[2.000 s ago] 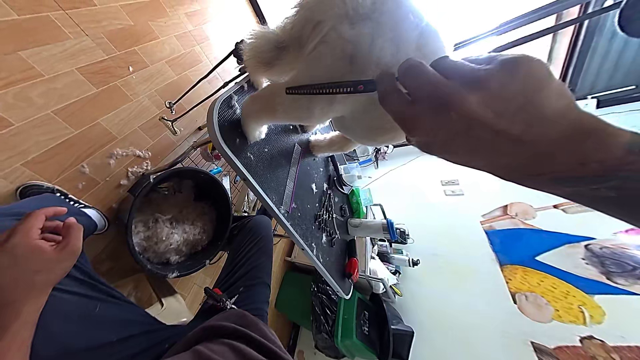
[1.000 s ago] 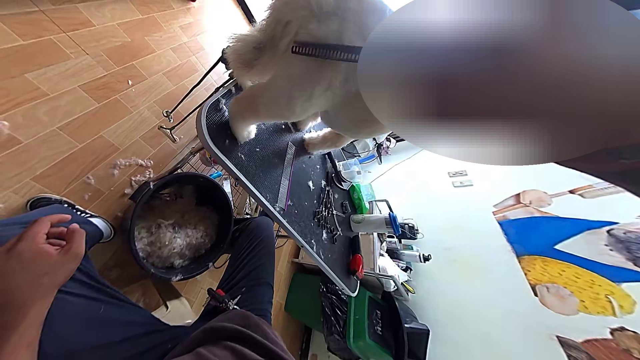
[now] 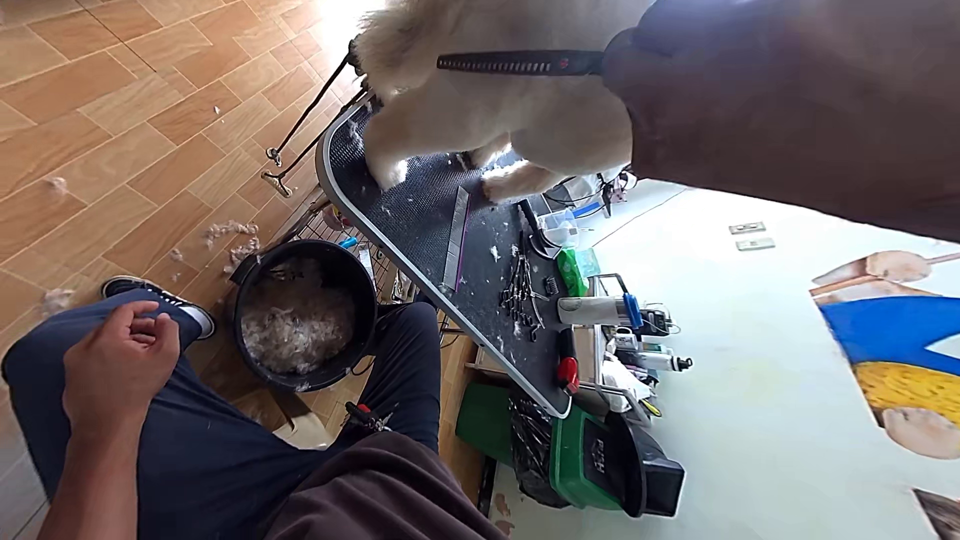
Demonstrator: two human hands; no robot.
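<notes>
My left hand (image 3: 124,356) rests over my left knee, empty, its fingers loosely curled with small gaps. At the top right a large dark brown shape, my right arm, covers most of my right hand (image 3: 619,64). From its edge juts a black toothed grooming tool (image 3: 517,63), lying across the flank of a cream-white dog (image 3: 495,112). The dog stands on a black grooming table (image 3: 420,217); its head is out of sight. Below the dog, a long flat comb-like strip (image 3: 456,240) and several metal scissors (image 3: 521,292) lie on the table.
A black bucket (image 3: 238,322) of cut fur stands between my legs. Fur tufts lie on the tiled floor (image 3: 112,172). Beyond the table are a white canister (image 3: 592,310), a red-ended tool (image 3: 568,375), a green bin (image 3: 566,465) and a painted wall (image 3: 750,337). Straps (image 3: 315,112) hang off the table.
My right hand with the toothed tool is higher in view against the dog's flank. Two seconds ago its fingers showed plainly; now the brown shape covers most of them. My left hand stays near my knee.
</notes>
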